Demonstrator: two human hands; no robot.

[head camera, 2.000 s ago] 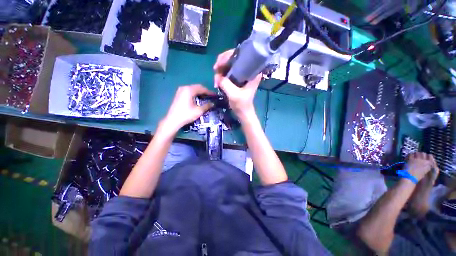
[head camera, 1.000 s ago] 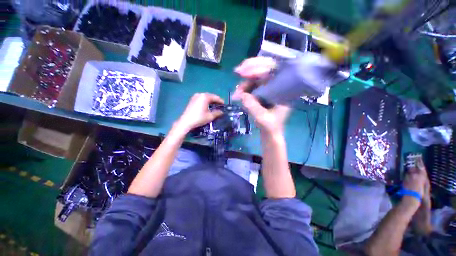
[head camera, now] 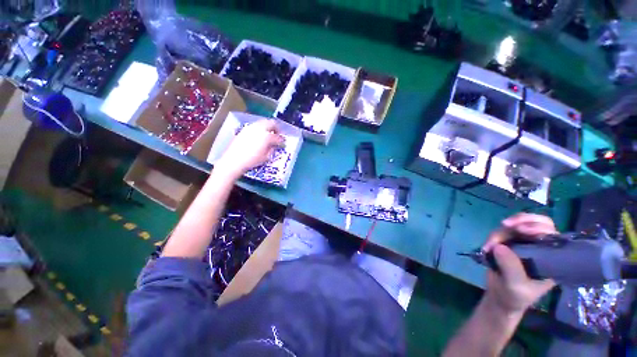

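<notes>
The black housing assembly [head camera: 370,195] lies on the green bench in front of me, its stubby arm pointing away, with pale parts and a thin red lead at its near edge. No hand touches it. My left hand [head camera: 255,145] is over the white box of white-silver strip parts [head camera: 278,166]; its fingertips are among the strips, and whether they hold one cannot be told. My right hand [head camera: 515,258] is closed around the grey powered screwdriver [head camera: 576,259], at the right over the bench's front edge, its bit pointing left.
Two silver-grey screw feeders [head camera: 457,150] stand at the back right. White boxes of black parts [head camera: 314,97], a carton of red parts [head camera: 183,108] and a small brown box [head camera: 371,97] stand at the back left. An open carton of dark pieces [head camera: 241,240] is below the bench.
The housing has left my hands and lies turned on the bench. My left hand has moved left to the strip box. My right hand has carried the screwdriver right. The view has shifted left.
</notes>
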